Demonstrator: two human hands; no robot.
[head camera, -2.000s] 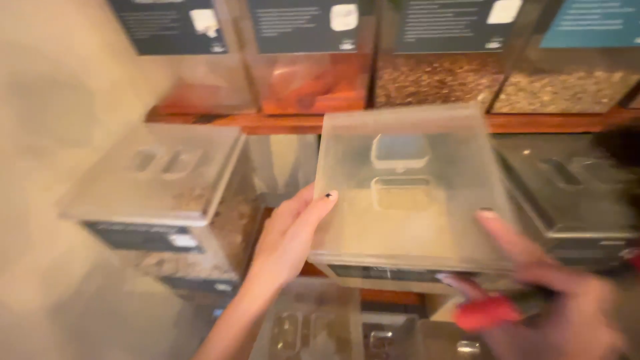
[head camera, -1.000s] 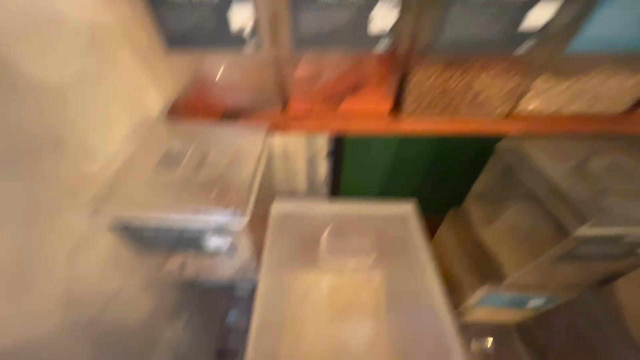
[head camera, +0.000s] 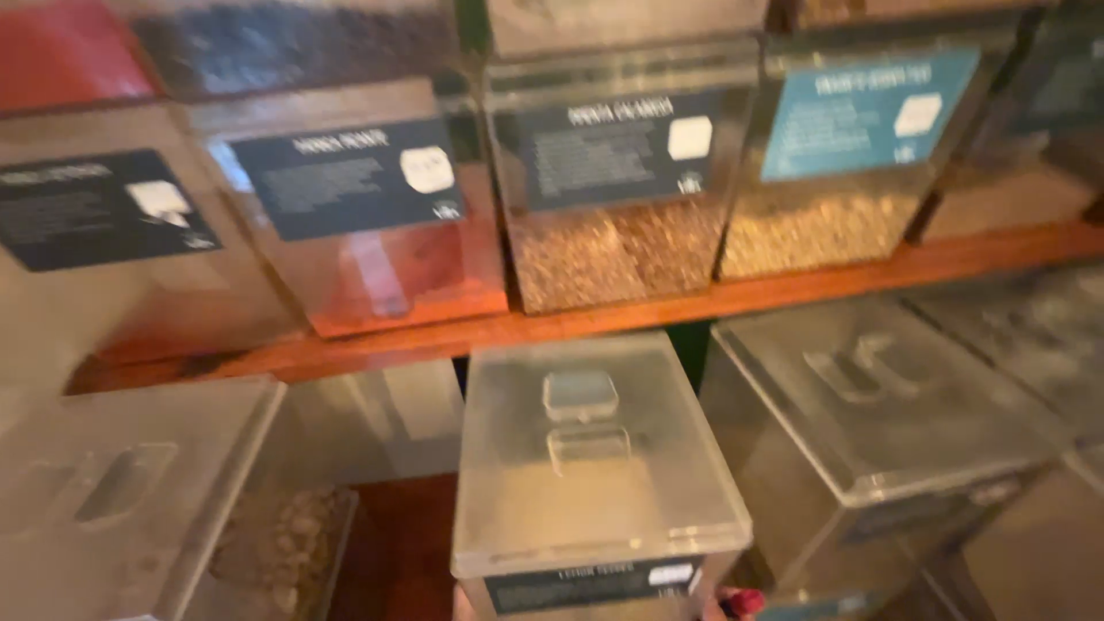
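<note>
A clear plastic lidded bin (head camera: 595, 492) with pale tan contents stands at the lower middle, under the front of the shelf above. Its lid has two recessed grips, and a dark label with writing is on its front. Only a sliver of my left hand (head camera: 463, 604) shows, against the bin's lower left side. Fingers of my right hand (head camera: 714, 607) touch its lower right side. A small red object (head camera: 743, 602) is at my right fingers; whether it is gripped too is hidden. Most of both hands lies below the frame.
An orange-brown wooden shelf (head camera: 604, 323) crosses above, bearing clear bins of red contents (head camera: 414, 285), brown flakes (head camera: 621, 259) and yellowish grains (head camera: 819, 233). Lidded bins flank the middle one, left (head camera: 155, 483) and right (head camera: 888, 397). A wall is at far left.
The middle bin now covers much of the green gap seen a second ago, its far end at the upper shelf. My hands, out of frame then, show at its lower sides. The view has shifted.
</note>
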